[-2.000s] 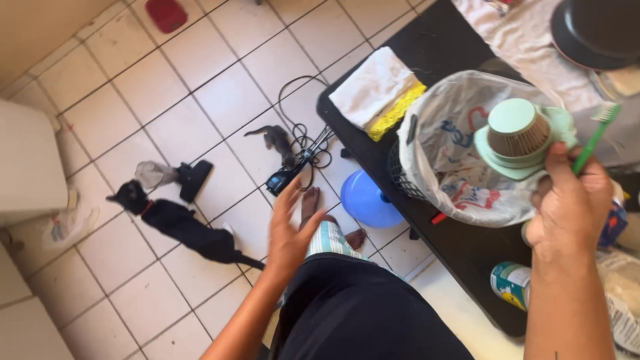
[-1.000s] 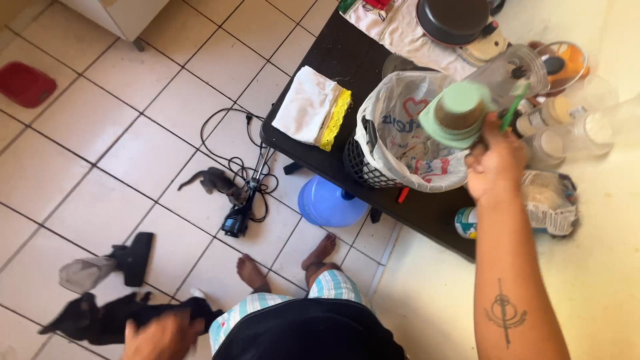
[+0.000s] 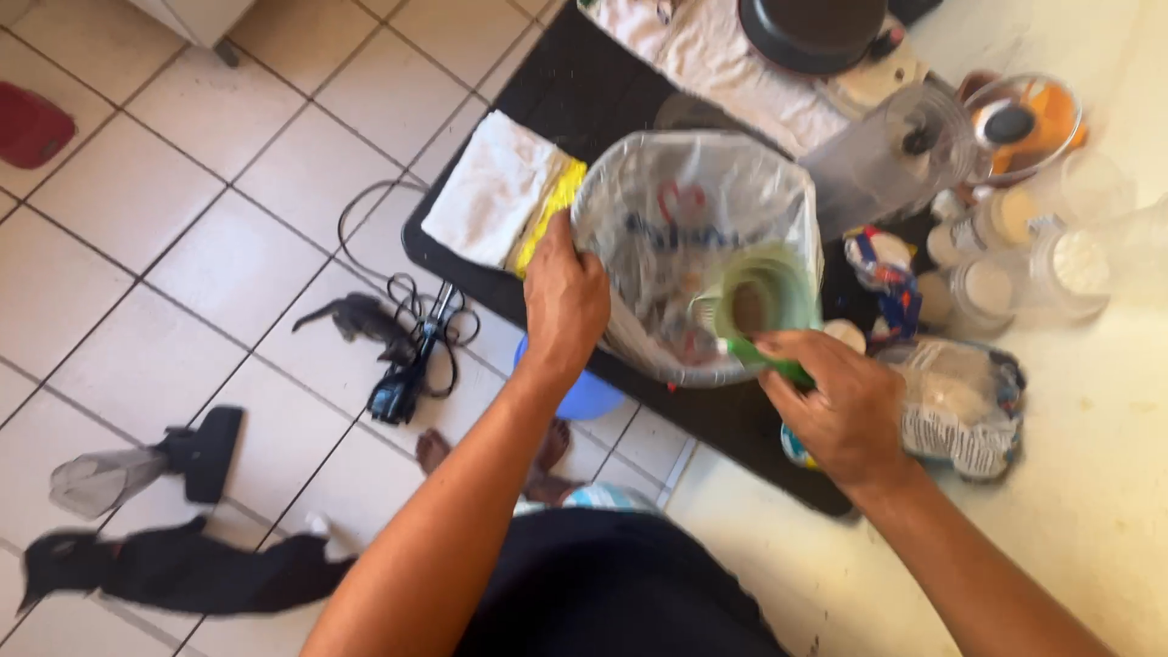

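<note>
My right hand [image 3: 835, 401] grips a green toothbrush [image 3: 785, 367] and a blurred light green cup-shaped filter [image 3: 762, 297], which is tilted over the lined bin. The filter's inside looks brown. My left hand [image 3: 566, 297] is on the left rim of the bin, with its fingers at the white plastic liner [image 3: 616, 173]. The bin stands on a black table [image 3: 547, 82]. Just left of it lies a folded white cloth [image 3: 488, 187] with a yellow edge [image 3: 552, 214].
Right of the bin stand a clear container [image 3: 885, 151], several jars [image 3: 985, 283] and a plastic bag of food [image 3: 958, 401]. A black pan [image 3: 812, 27] lies behind. On the floor are a black cat [image 3: 201, 570], a gray kitten [image 3: 365, 324], a vacuum cleaner with its cord [image 3: 401, 383] and a blue container [image 3: 584, 392].
My left hand has come from low at the left, over the floor, to the bin's rim. The green filter, held upside down two seconds ago, has turned so that its inside shows.
</note>
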